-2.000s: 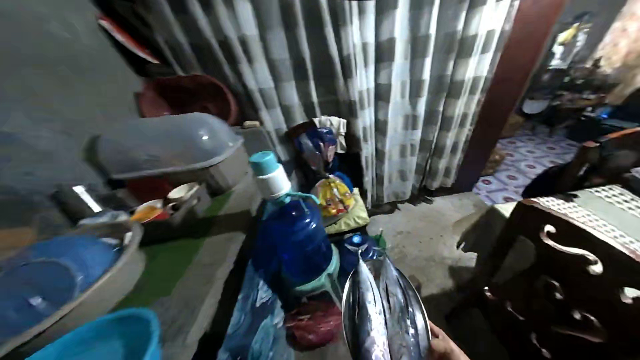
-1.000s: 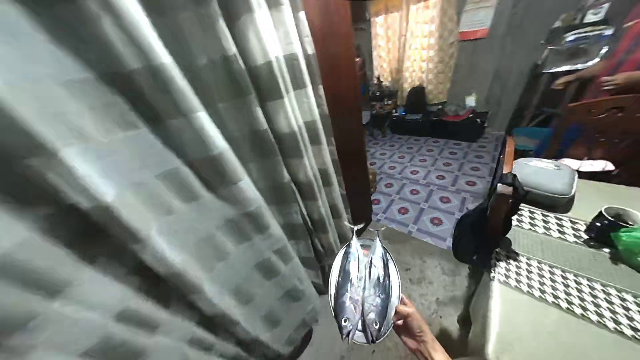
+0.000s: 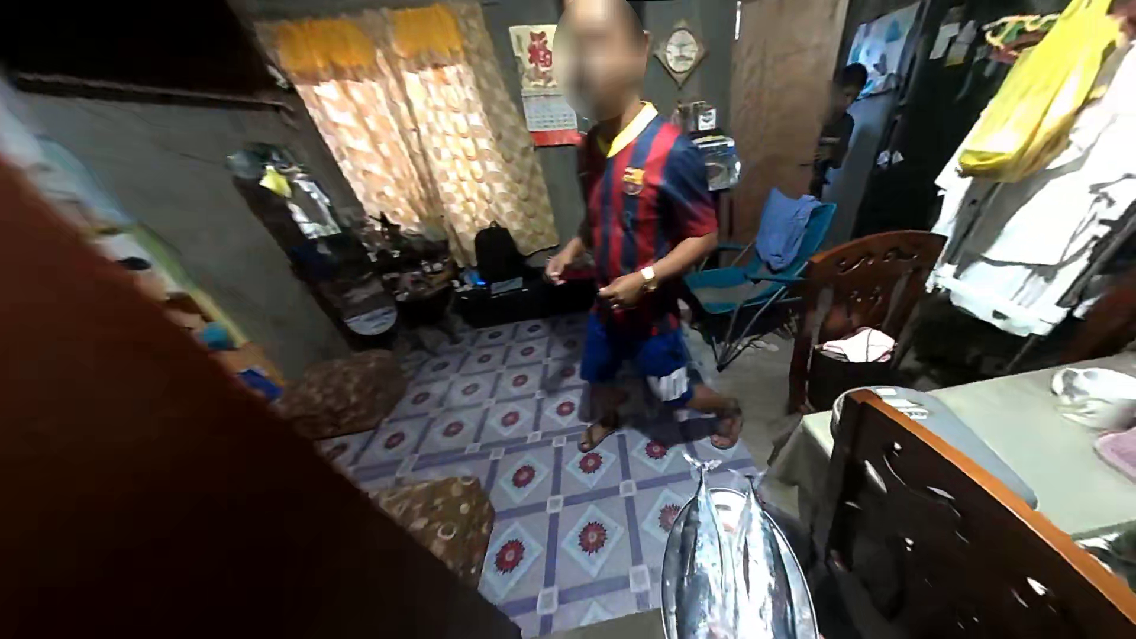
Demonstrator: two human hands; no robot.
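Two silvery whole fish (image 3: 750, 568) lie side by side in an oval metal dish (image 3: 806, 590) at the bottom, right of centre. Their tails point away from me and reach past the dish's far rim. The frame's lower edge cuts off the near end of the dish and the fish heads. Neither my left hand nor my right hand can be made out in this view, so the grip on the dish is hidden.
A person (image 3: 639, 222) in a striped shirt stands on the patterned floor covering (image 3: 532, 497). Wooden chairs (image 3: 958, 506) and a covered table (image 3: 1003, 417) are at the right. A dark reddish-brown post (image 3: 177, 426) fills the left. Another person (image 3: 834, 133) is farther back.
The view has swung far from the curtain toward the room with the patterned floor. My right hand, seen at the dish's side earlier, is out of sight now. The fish remain in the dish.
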